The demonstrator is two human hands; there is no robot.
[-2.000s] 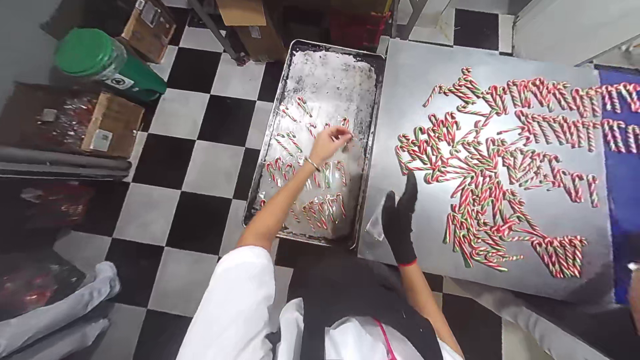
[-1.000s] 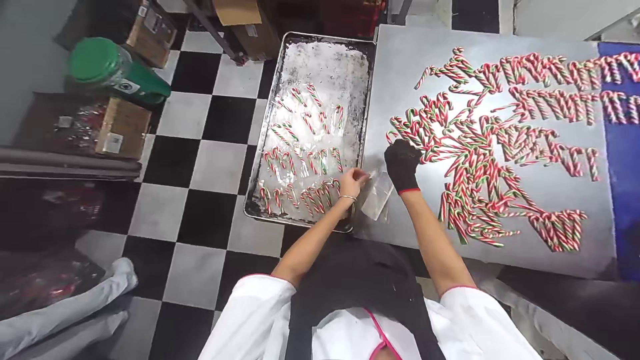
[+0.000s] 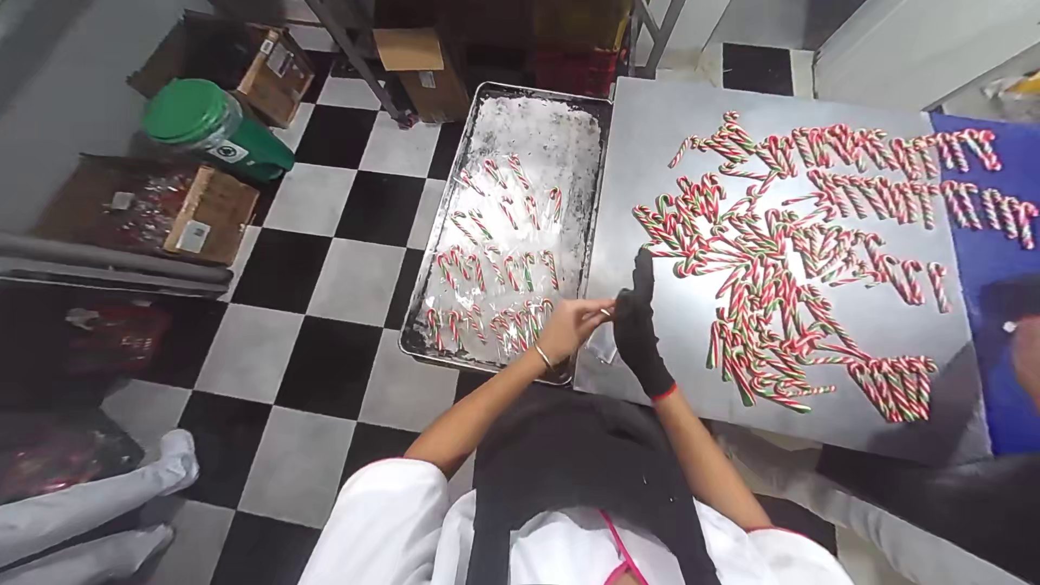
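My bare left hand [image 3: 575, 327], a bangle at its wrist, reaches over the near right edge of a worn metal tray [image 3: 540, 126]. Its fingertips meet my right hand [image 3: 638, 325], which wears a black glove. Something small and pale shows between the left fingertips; what it is cannot be told. Clear plastic bags [image 3: 603, 348] lie on the metal table [image 3: 650, 122] beneath the hands. Red, white and green candy canes [image 3: 780, 268] lie heaped and in rows to the right of the glove. Other candy canes [image 3: 524, 272], some in clear wrapping, lie in rows in the tray.
A blue surface [image 3: 975, 301] adjoins the table at right, with part of another person's hand [image 3: 1028, 357] at its edge. A green bin [image 3: 195, 122] and cardboard boxes [image 3: 211, 215] stand at left on the checkered floor. Another person's legs [image 3: 106, 496] show at lower left.
My left hand was over the middle of the tray two seconds ago and has come to the tray's near right edge. My gloved hand was at the candy canes a second ago and now meets the left.
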